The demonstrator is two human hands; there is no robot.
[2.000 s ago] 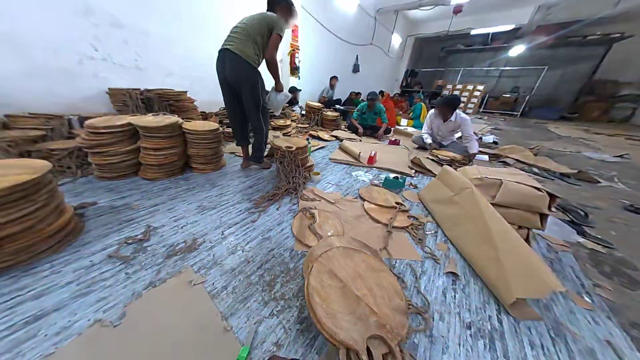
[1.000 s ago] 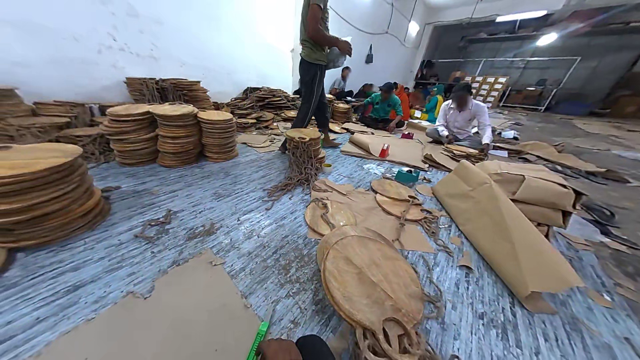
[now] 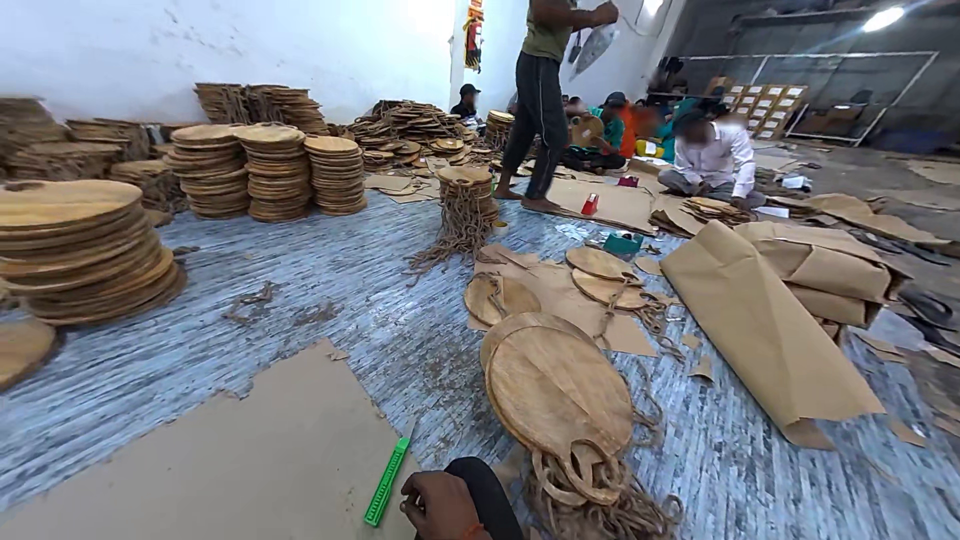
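Observation:
My right hand (image 3: 441,504), with an orange band at the wrist, is low in the view beside a black-clad knee. Its fingers are curled; their tips and the palm are partly hidden. Just left of it a green utility knife (image 3: 388,481) with its blade out lies on a brown cardboard sheet (image 3: 262,442), not touching the hand. To the right, round wooden boards (image 3: 559,382) with looped handles lie overlapping, brown cords (image 3: 600,502) tangled beneath the handles. My left hand is out of view.
Stacks of round boards (image 3: 270,172) stand along the wall at left. A corded stack (image 3: 463,180) stands mid-floor. Folded brown paper (image 3: 757,337) lies at right, near a green tape dispenser (image 3: 622,242). A person (image 3: 541,97) stands holding a plastic bag; others sit behind.
My right hand has come into view at the bottom since the earliest frame. The standing person, bent over at first, is now upright and has moved right, past the corded stack.

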